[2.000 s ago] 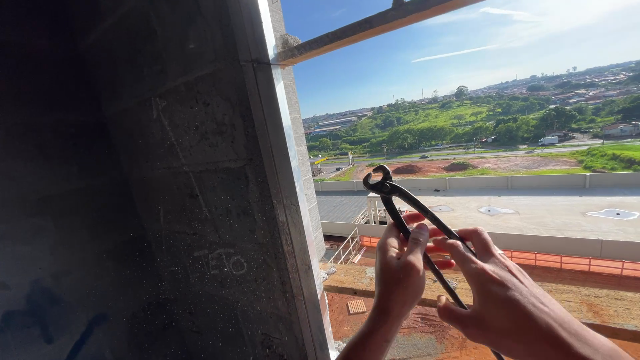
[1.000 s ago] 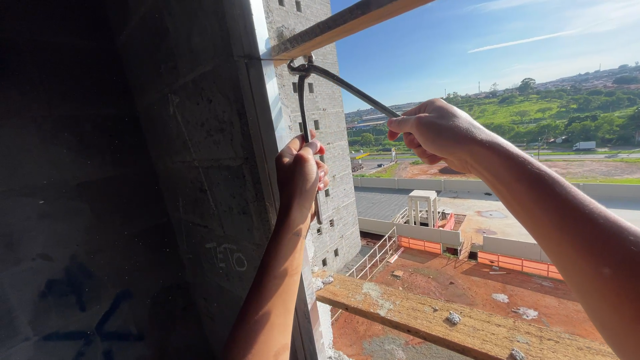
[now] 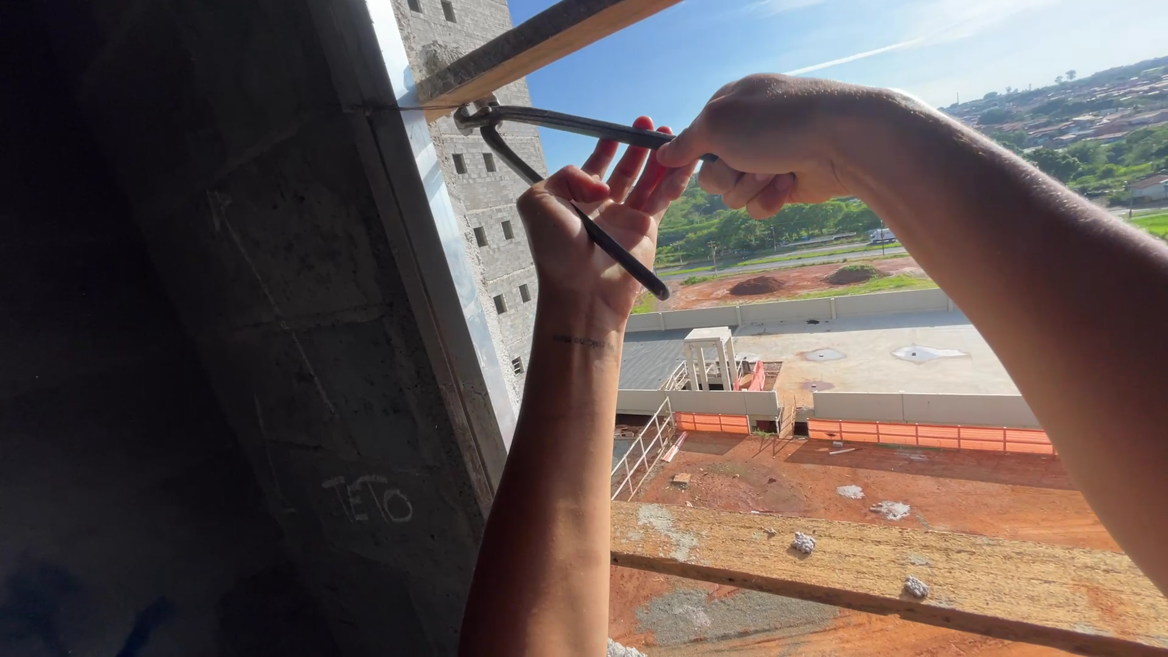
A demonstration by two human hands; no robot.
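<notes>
A pair of black end-cutting pincers (image 3: 566,122) has its jaws at the underside of a wooden beam (image 3: 547,47), close to the metal edge strip (image 3: 443,201) of the opening. Thin wire (image 3: 401,108) shows at that spot; whether the jaws grip it I cannot tell. My right hand (image 3: 762,146) is closed around the end of the upper handle. Below it, my left hand (image 3: 598,214) has its fingers spread and raised, with the lower handle lying across the palm and passing by the thumb.
A dark concrete block wall (image 3: 274,301) with chalk writing fills the left. Across the opening below lies a wooden plank (image 3: 867,557) with mortar lumps. Beyond, far down, are red earth, orange barrier mesh (image 3: 931,435) and a block building (image 3: 493,210).
The pincers went from in front of the view to the beam. Since one second ago, my left hand has loosened from the lower handle, which now points down to the right, nearer my right hand.
</notes>
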